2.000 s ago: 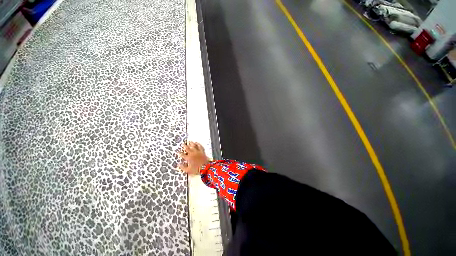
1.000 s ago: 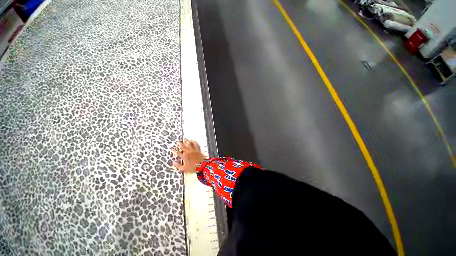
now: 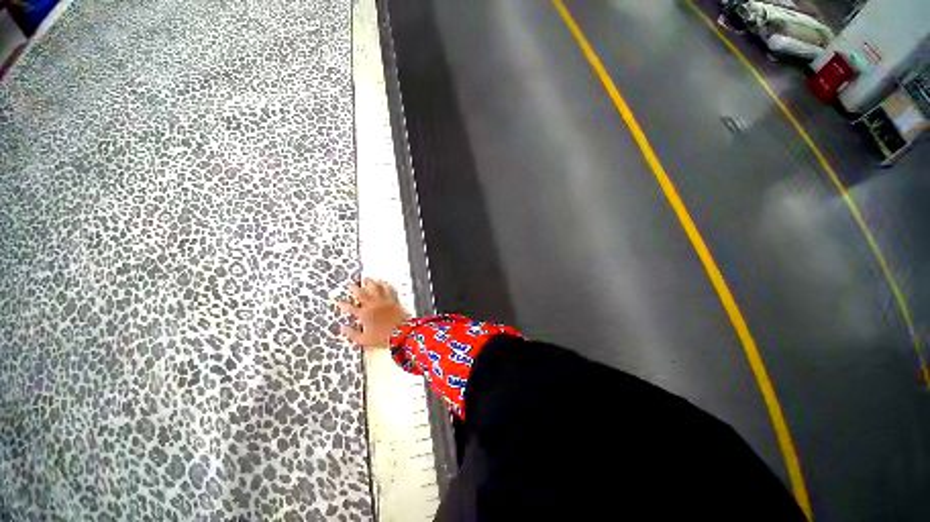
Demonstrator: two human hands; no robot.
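The leopard-print fabric [image 3: 194,235], grey-white with dark spots, lies flat over the table at left and centre. Its side edge [image 3: 361,438] runs nearly straight along the pale table border [image 3: 400,449]. My right hand [image 3: 373,313] lies palm down across this edge, fingers spread, fingertips on the print and the heel over the border. It holds nothing. A red patterned cuff and a black sleeve show behind it. My left hand is not in view.
Fine scale marks line the pale border. A dark table side runs beside it. The grey floor [image 3: 571,235] with two curved yellow lines lies to the right. Wrapped pale rolls [image 3: 795,33], a red box [image 3: 832,79] and a small rack [image 3: 891,128] stand at the top right.
My right hand stays spread on the fabric edge and shows slightly further left and higher in the picture. The fabric edge and the floor lines have shifted left in view.
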